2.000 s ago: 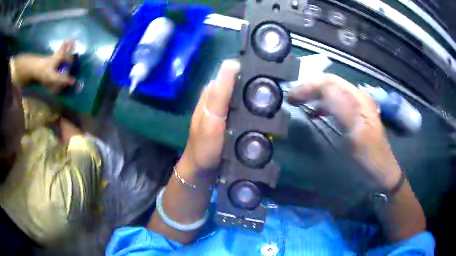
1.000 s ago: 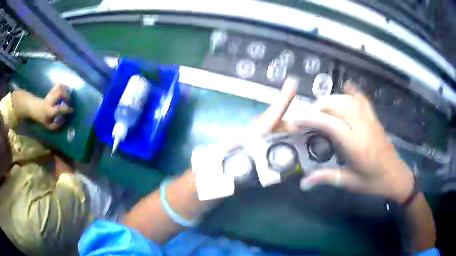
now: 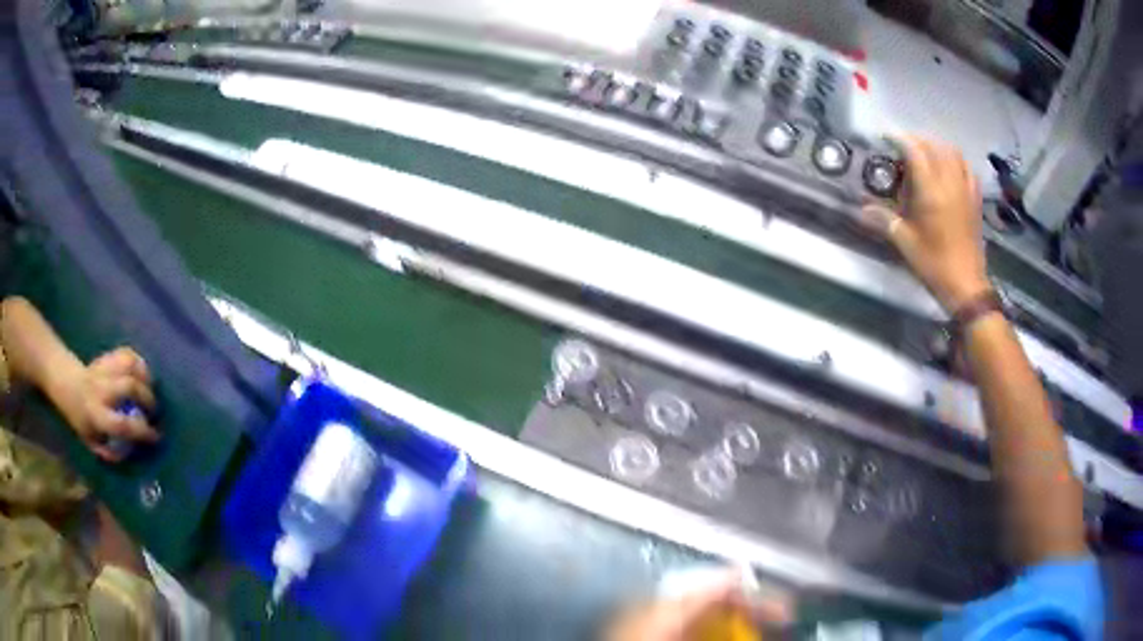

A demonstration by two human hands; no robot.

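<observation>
My right hand (image 3: pixel 943 219) is stretched out to the far line at the upper right. Its fingers are on the right end of a bracket plate with round lens units (image 3: pixel 830 154); the fingers hide part of that end. My left hand (image 3: pixel 689 616) is at the bottom edge, blurred and partly cut off. A yellow-orange item (image 3: pixel 727 624) shows at its fingers; whether it is gripped is unclear.
A blue bin (image 3: pixel 414 532) holds a dropper bottle (image 3: pixel 328 482). A dark parts tray (image 3: pixel 777 501) carries clear round pieces. Beyond are pale rails (image 3: pixel 527 238) and rows of dark round parts (image 3: pixel 752 63). Another person's hand (image 3: pixel 110 401) is at left.
The view has shifted toward the far line. My right hand has moved away from my body with the plate to the far line. My left hand is off the plate, at the bottom edge.
</observation>
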